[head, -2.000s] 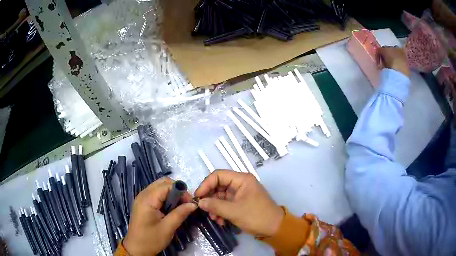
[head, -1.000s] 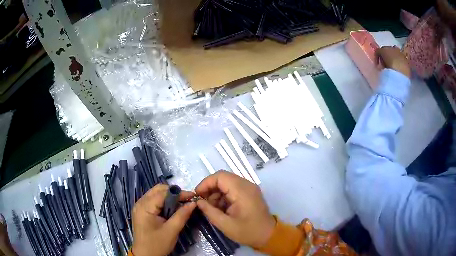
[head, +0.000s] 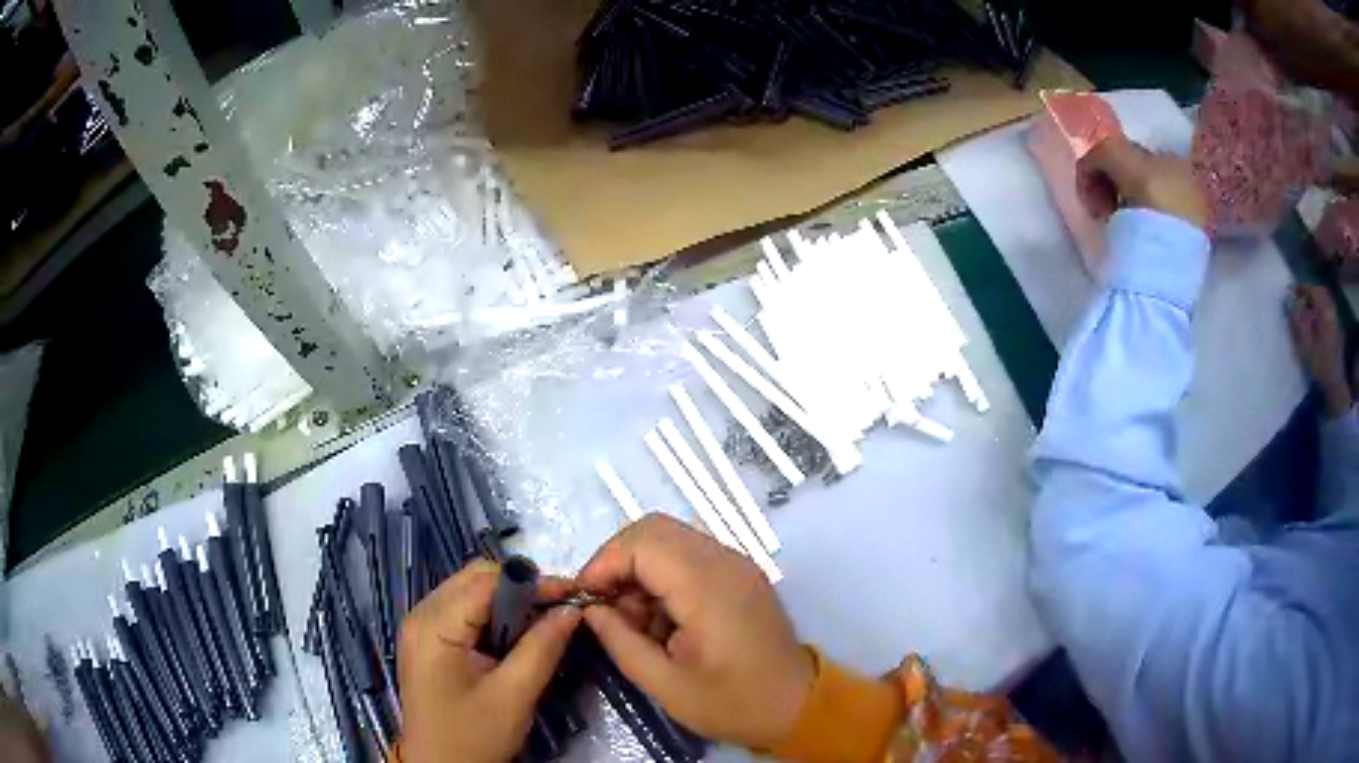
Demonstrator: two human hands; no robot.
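Observation:
My left hand holds a black barrel upright, its round open end facing up. My right hand is beside it. The fingertips of both hands meet at a tiny dark or silvery fitting, too small to make out clearly. Loose black barrels lie behind and under my hands. A fan of white rods lies beyond my right hand, with a scatter of tiny dark parts next to it.
Barrels with white tips lie in a slanting row at left. A chipped metal upright, clear plastic bag and brown paper with black tubes are beyond. A neighbour's blue sleeve is at right, by a pink box.
My hands have shifted slightly, with fingertips still together at the tiny part. The neighbour's hand has moved a little left over the pink box.

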